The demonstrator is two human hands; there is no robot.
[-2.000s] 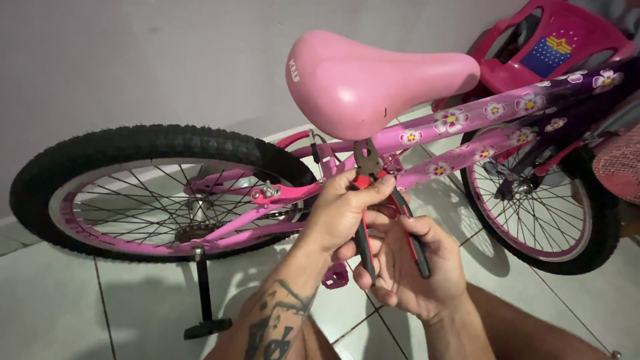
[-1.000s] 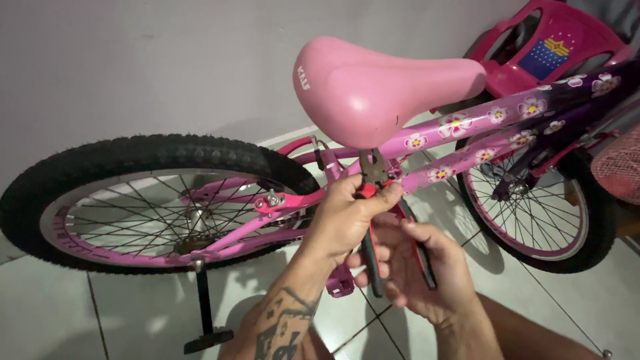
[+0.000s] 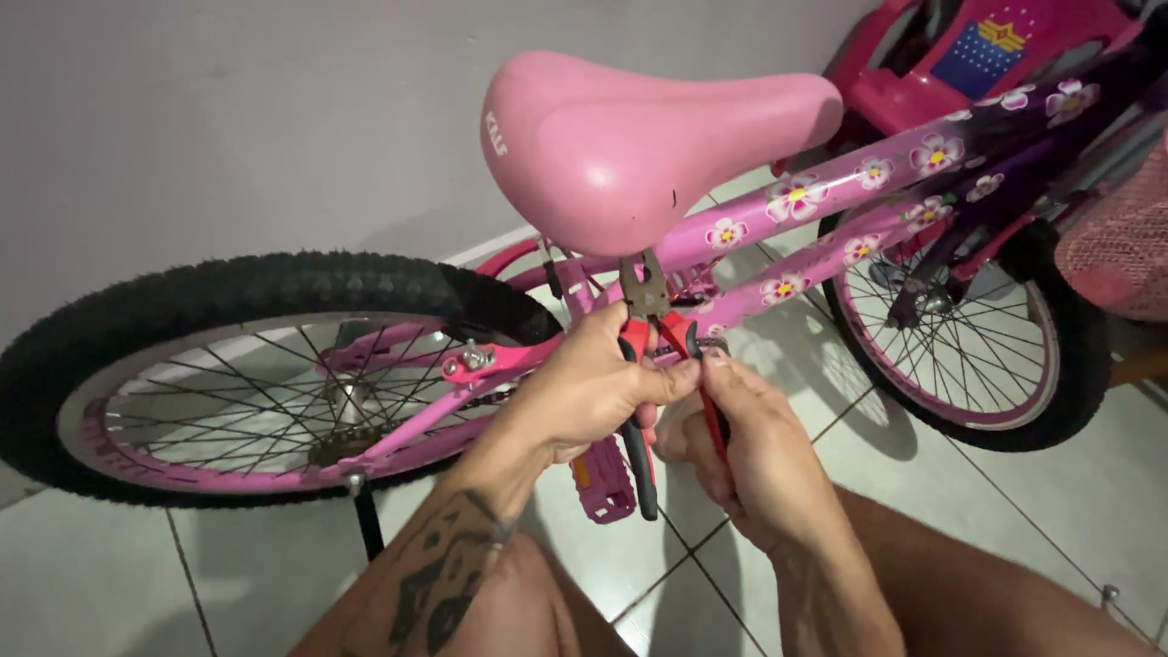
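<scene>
A pair of pliers (image 3: 646,290) with red and black handles is held in both hands, its metal jaws pointing up just below the rear of the pink bicycle saddle (image 3: 630,137). My left hand (image 3: 598,379) grips the pliers near the pivot and the left handle, whose black end hangs below the fingers. My right hand (image 3: 748,424) is closed around the other handle, thumb near its upper part. The handles are spread apart. Whether anything sits between the jaws cannot be told. Behind the hands runs the pink frame (image 3: 757,214) with flower prints.
The rear wheel (image 3: 274,265) lies to the left by the wall, with a kickstand (image 3: 368,525) under its hub. A pink pedal (image 3: 604,479) is below my left hand. The front wheel (image 3: 967,356), a woven basket (image 3: 1118,237) and a pink child's chair (image 3: 890,96) are at right.
My right hand has gone from fingers partly spread beside the pliers to closed around the right handle. My left hand still holds the pliers below the saddle.
</scene>
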